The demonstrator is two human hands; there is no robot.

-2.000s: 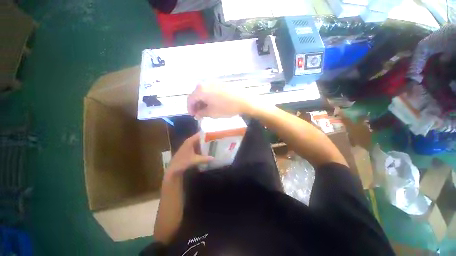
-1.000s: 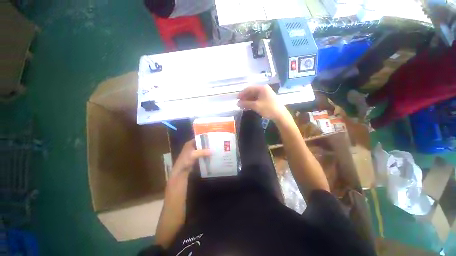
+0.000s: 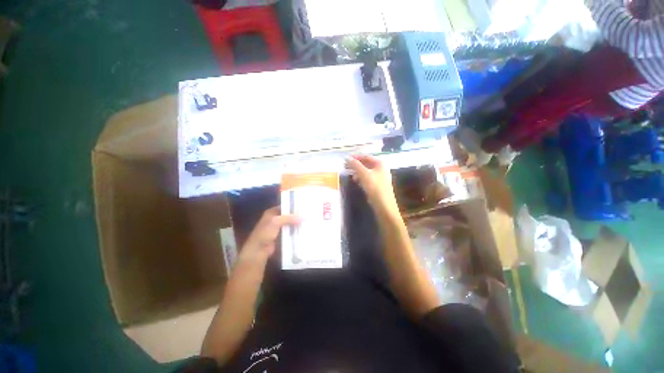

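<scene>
The product box (image 3: 314, 229), white with an orange band at its top edge and a small red mark, is upright over my lap. My left hand (image 3: 271, 227) holds it by its left side, thumb on the face. My right hand (image 3: 368, 173) is just right of the box's top corner, near the sealer's front edge; its fingers are bent close together, and whether they pinch clear film cannot be told. The white heat sealer (image 3: 284, 109) lies ahead, its thin sealing bar (image 3: 284, 154) running along the near side.
The blue-grey control box (image 3: 429, 84) stands at the sealer's right end. A deep brown carton (image 3: 164, 233) is at left. A carton (image 3: 477, 233) at right holds crumpled clear plastic (image 3: 440, 266). A red stool (image 3: 244, 33), white bag (image 3: 557, 251) and a person's striped sleeve (image 3: 641, 44) are beyond.
The box was tilted under both hands two seconds ago and now faces me flatter. My right hand has moved right, off the box's top. The view has shifted slightly.
</scene>
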